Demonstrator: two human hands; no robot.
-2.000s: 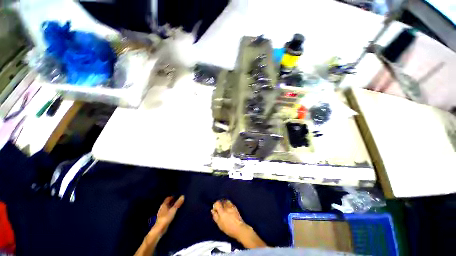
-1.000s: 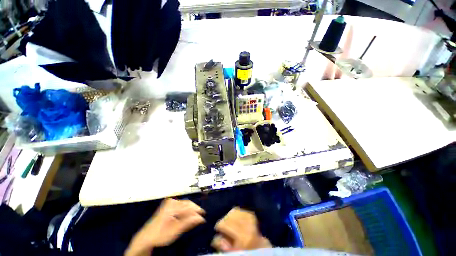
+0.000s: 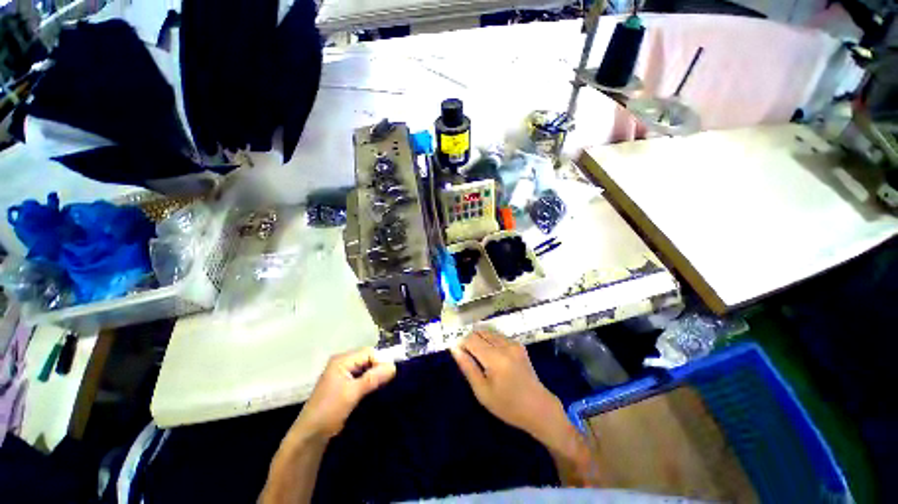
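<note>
The dark garment (image 3: 414, 433) hangs from the table edge over my lap. My left hand (image 3: 352, 386) pinches its upper edge just left of the button-sewing machine's (image 3: 394, 226) near end. My right hand (image 3: 497, 366) lies on the cloth at the table edge, right of the clamp (image 3: 417, 338), fingers bent towards it; its fingertips rest on the cloth edge. The clamp is small and shiny, between my hands. Whether a button sits in it is too small to tell. The button tray (image 3: 492, 266) right of the machine holds dark buttons in two compartments.
A white basket (image 3: 128, 313) with blue plastic stands left. A black bottle (image 3: 453, 136), a cream keypad box (image 3: 471, 210) and a thread cone (image 3: 620, 54) are behind the tray. Small dark tweezers or snips (image 3: 547, 246) lie right of it. A blue crate (image 3: 788, 394) is lower right.
Both hands have moved from the lap up to the table edge, on either side of the clamp, bringing the cloth edge there. The camera view has shifted, too.
</note>
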